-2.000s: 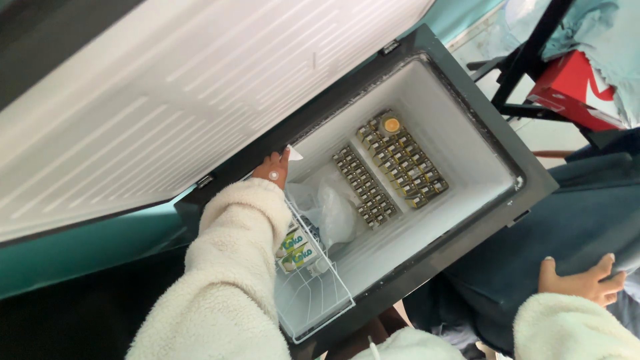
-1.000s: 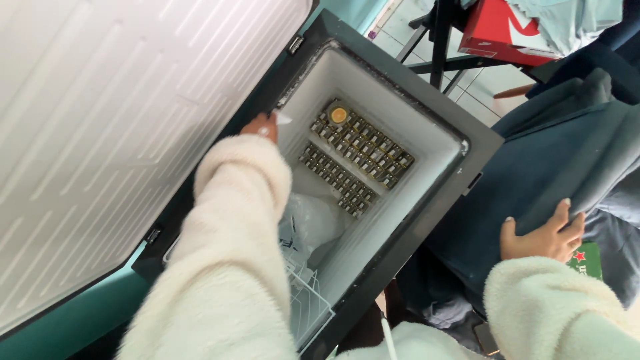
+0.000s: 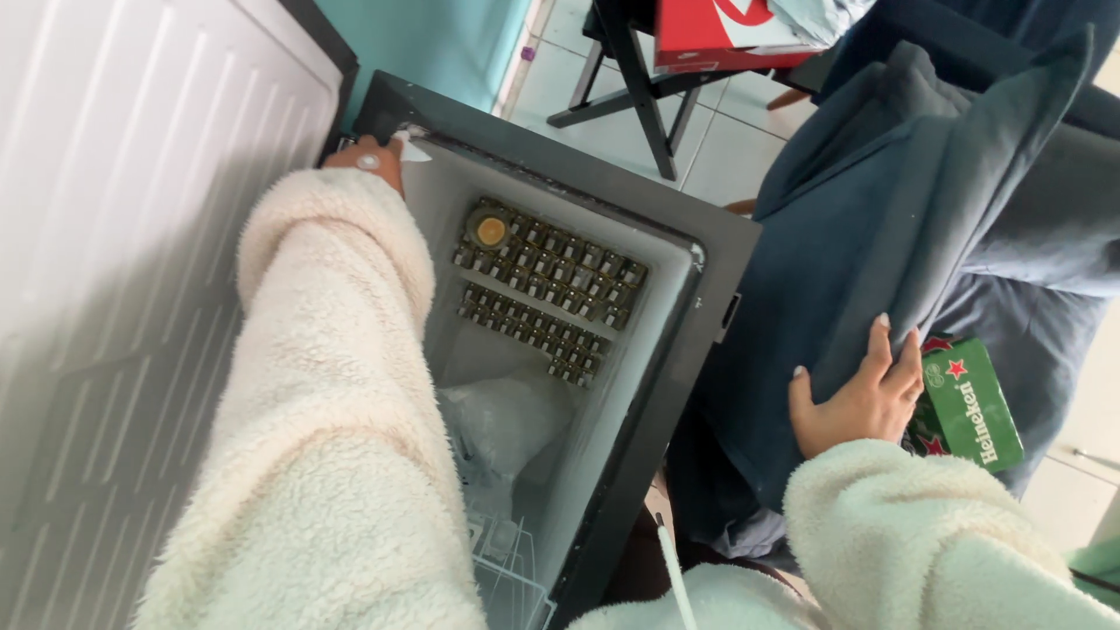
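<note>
My left hand (image 3: 366,164) is at the back corner of an open chest freezer (image 3: 560,194), with a white piece of paper or cloth (image 3: 411,147) between its fingers against the rim. Inside the freezer are rows of small glass jars or bottles (image 3: 560,271), a round container with a yellow-orange top (image 3: 491,231) and a clear plastic bag (image 3: 516,420). My right hand (image 3: 862,394) rests with spread fingers on the dark blue upholstered back of a seat (image 3: 822,271), gripping nothing that I can see.
The raised freezer lid (image 3: 131,289) fills the left side. A wire basket (image 3: 512,569) hangs at the near end of the freezer. A green Heineken box (image 3: 967,402) lies on the seat. Beyond stands a black folding stand (image 3: 634,79) with a red box (image 3: 700,35).
My left hand has moved along the freezer's back rim to the far corner, with the white piece. My right hand stays on the seat back. The view has shifted and turned.
</note>
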